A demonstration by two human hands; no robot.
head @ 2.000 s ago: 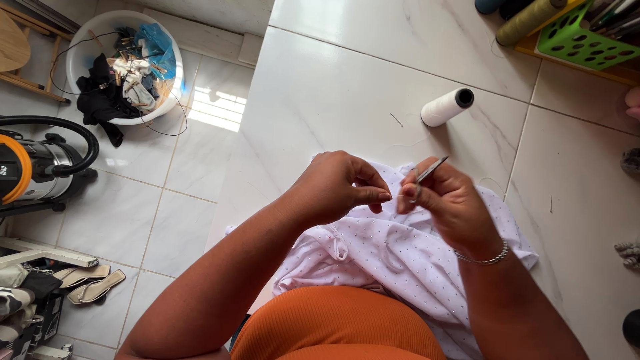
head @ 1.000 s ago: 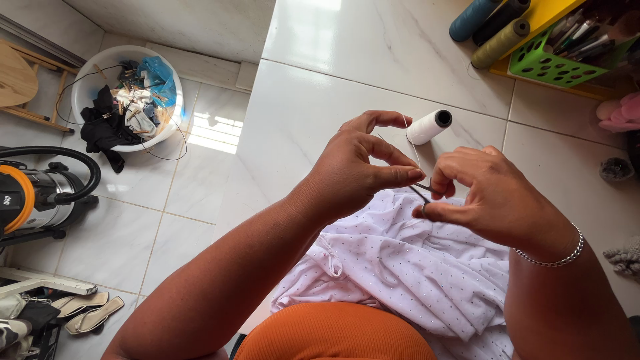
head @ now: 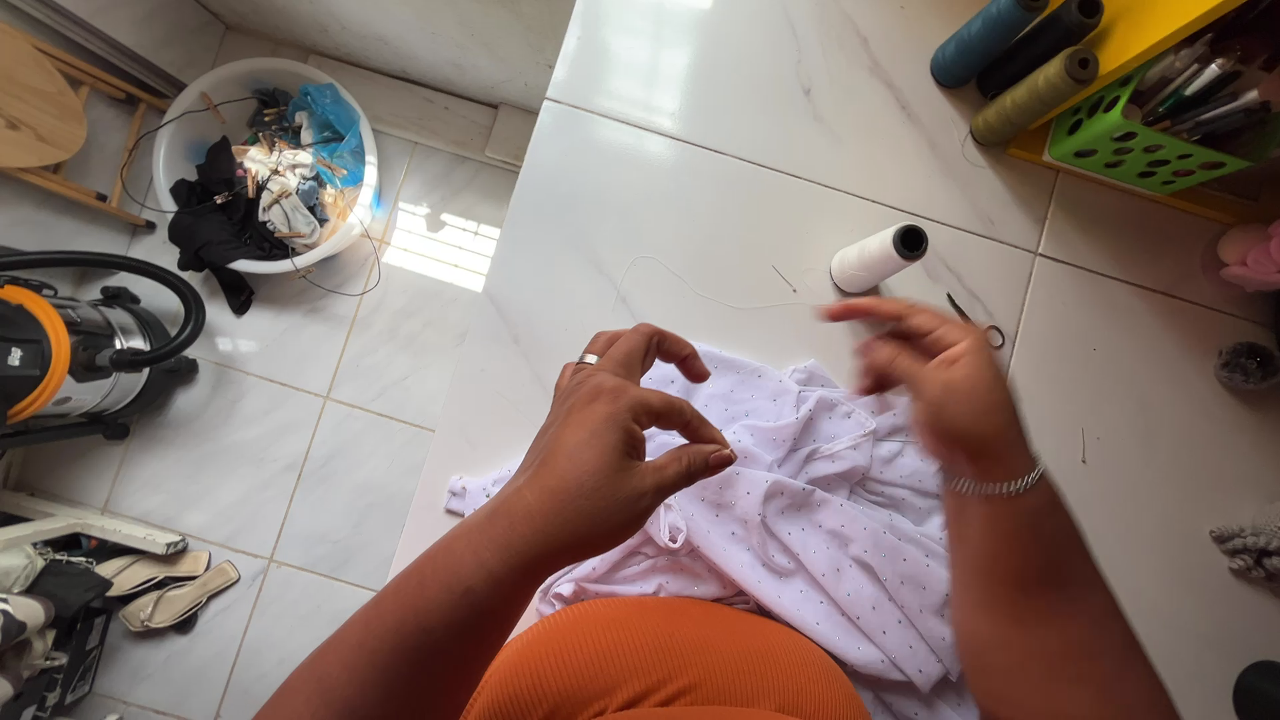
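Note:
Over the white dotted fabric (head: 780,510), my left hand (head: 620,440) has its thumb and index fingertips pinched together; anything as fine as a thread between them is too small to make out. My right hand (head: 925,385), blurred, is above the fabric's right side with its index finger extended and nothing visible in it. A spool of white thread (head: 868,262) stands just beyond the right hand, and a loose white thread (head: 715,298) curves across the tiled table to its left. Small scissors (head: 975,320) lie right of the spool, partly hidden by the right hand.
One needle or pin (head: 783,278) lies left of the spool, another (head: 1083,446) at the right. Thread cones (head: 1035,95) and a green basket (head: 1150,150) occupy the upper right. On the floor left are a white basin (head: 365,170), a vacuum cleaner (head: 85,345) and sandals (head: 180,597).
The small metal tool seen in my right hand has been let go; small scissors now lie on the table. My hands have moved apart, the left one down toward me.

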